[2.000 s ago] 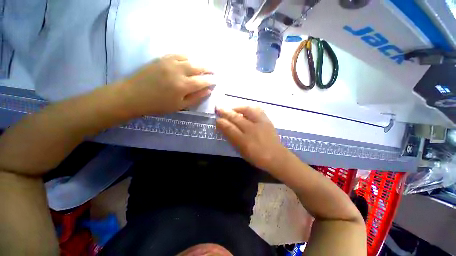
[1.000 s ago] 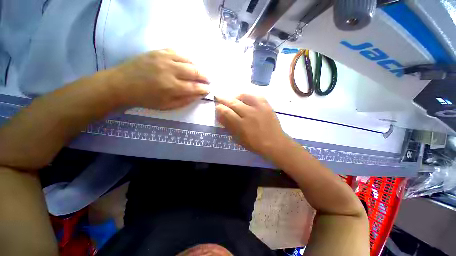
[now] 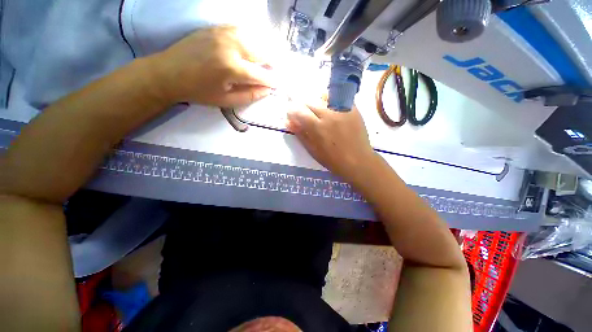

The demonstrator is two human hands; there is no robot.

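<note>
The light grey fabric panel [image 3: 172, 18] lies on the table at upper left, with a dark seam line; its part near the needle is washed out by glare. My left hand [image 3: 211, 68] has thumb and fingers pinched together on the fabric's edge, left of the needle area. My right hand [image 3: 331, 133] lies palm down just right of it, fingertips close to the left fingertips and in glare; whether they grip cloth cannot be told. The presser foot area [image 3: 302, 32] is above the fingertips, its lower end lost in glare.
The white sewing machine head [image 3: 480, 71] fills the upper right. A grey-blue cylinder [image 3: 345, 84] hangs beside my right hand. Scissors [image 3: 407, 96] lie behind it. A ruler strip [image 3: 259, 180] runs along the table's front edge. A red basket [image 3: 496, 272] stands below right.
Both hands have moved away from the front edge, toward the needle area, the right also slightly right. The curved left end of the dark line on the table now shows.
</note>
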